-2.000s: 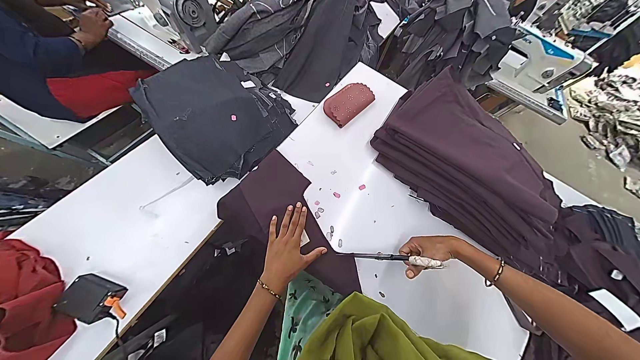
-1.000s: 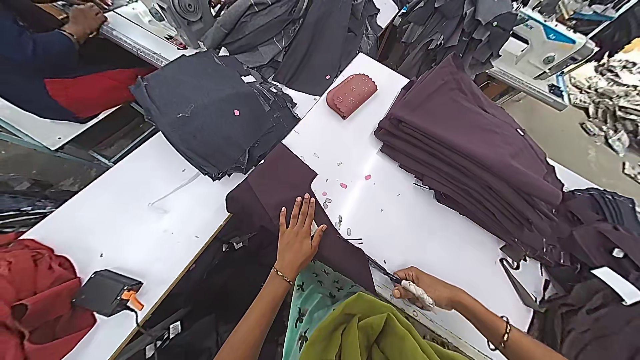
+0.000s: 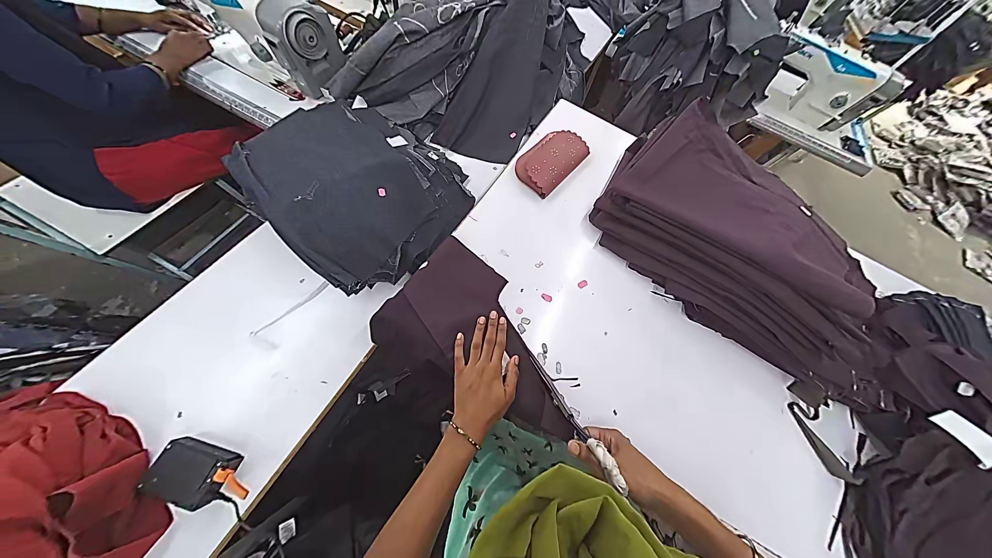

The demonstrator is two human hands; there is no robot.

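My left hand (image 3: 484, 376) lies flat, fingers spread a little, on a dark maroon fabric piece (image 3: 453, 291) at the edge of the white table (image 3: 682, 387). In my right hand (image 3: 612, 457) is a pair of scissors (image 3: 559, 399), their handles wrapped in white cloth. Their long blades lie along the right edge of the fabric and point up toward my left hand; whether they are apart is hard to tell. Small pink and grey bits (image 3: 546, 297) and dark thread scraps are scattered on the table beside this edge.
A maroon fabric stack (image 3: 736, 232) stands on the right, a dark grey fabric stack (image 3: 349, 194) at upper left. A pink scalloped case (image 3: 552, 161) lies between them. Red cloth (image 3: 70, 473) and a black box (image 3: 190, 471) are at lower left. A co-worker's hands (image 3: 182, 46) rest near a sewing machine (image 3: 298, 35).
My right hand with the scissors has moved left and toward my body. The blades, pointing left across the table two seconds ago, now lie along the fabric's edge. My left hand stays on the fabric.
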